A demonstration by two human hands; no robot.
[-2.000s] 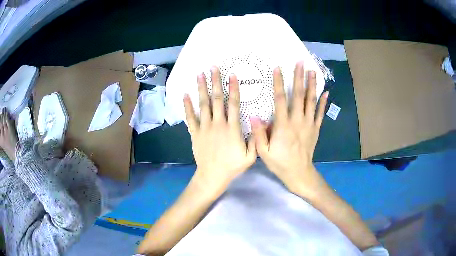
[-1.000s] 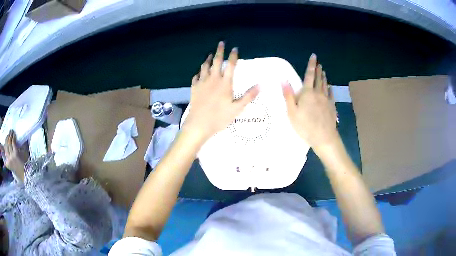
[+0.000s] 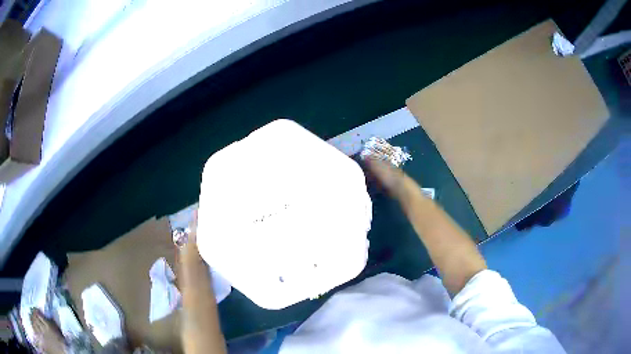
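Note:
A white hexagonal unit (image 3: pixel 284 218), with faint print and two small dark marks, fills the middle of the head view. My left hand (image 3: pixel 189 242) holds its left edge; the fingers are hidden behind the unit. My right hand (image 3: pixel 382 173) is blurred at the unit's upper right edge, beside a clear bag of small parts (image 3: pixel 389 151). Its fingertips are partly hidden, and I cannot tell whether they grip anything.
A cardboard sheet (image 3: pixel 515 124) lies right on the green bench (image 3: pixel 277 83). Left are another cardboard sheet (image 3: pixel 131 249), a white cloth (image 3: pixel 163 294), a metal-topped bottle (image 3: pixel 180 236), smaller white units (image 3: pixel 102 312) and another person's hand (image 3: pixel 47 332). A carton (image 3: pixel 34 97) is at upper left.
The view has tilted. My hands have gone from lying over the unit's top to its left and right sides. The unit has turned and now covers part of my left hand.

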